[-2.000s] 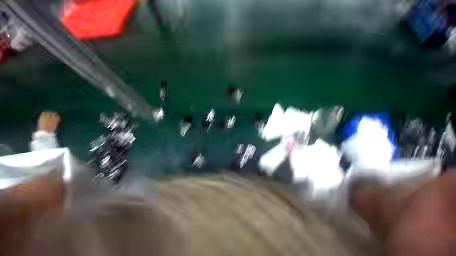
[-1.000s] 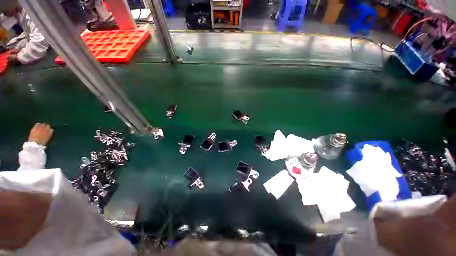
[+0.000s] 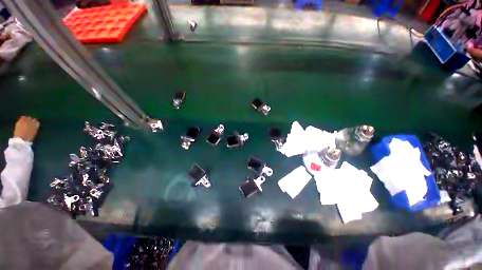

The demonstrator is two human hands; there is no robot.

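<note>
Neither of my hands shows. Pale, blurred cloth, likely my smock, is at the bottom left and bottom right. Several small black square parts with silver fittings lie spaced apart on the green bench (image 3: pixel 148 184). One black square part (image 3: pixel 197 173) lies at the front centre-left. Two more, a black square part (image 3: pixel 256 165) and a nearer one (image 3: pixel 250 187), lie close together at centre. Loose white wipes (image 3: pixel 349 191) lie around two clear bottles with metal tops, a rear bottle (image 3: pixel 356 138) and a front bottle (image 3: pixel 328 158) with a red mark.
A tangled parts pile (image 3: pixel 84 171) is at left, another parts pile (image 3: pixel 449 169) at far right. A blue tray (image 3: pixel 432 196) holds wipes. A metal upright (image 3: pixel 79 66) slants across the left. An orange-red tray (image 3: pixel 105 22) is at the back. Another person's hand (image 3: pixel 26 128) rests at far left.
The view has shifted and sharpened. The blurred skin and sleeves at both lower corners are gone, replaced by pale cloth. Part of a blue container now shows below the bench edge.
</note>
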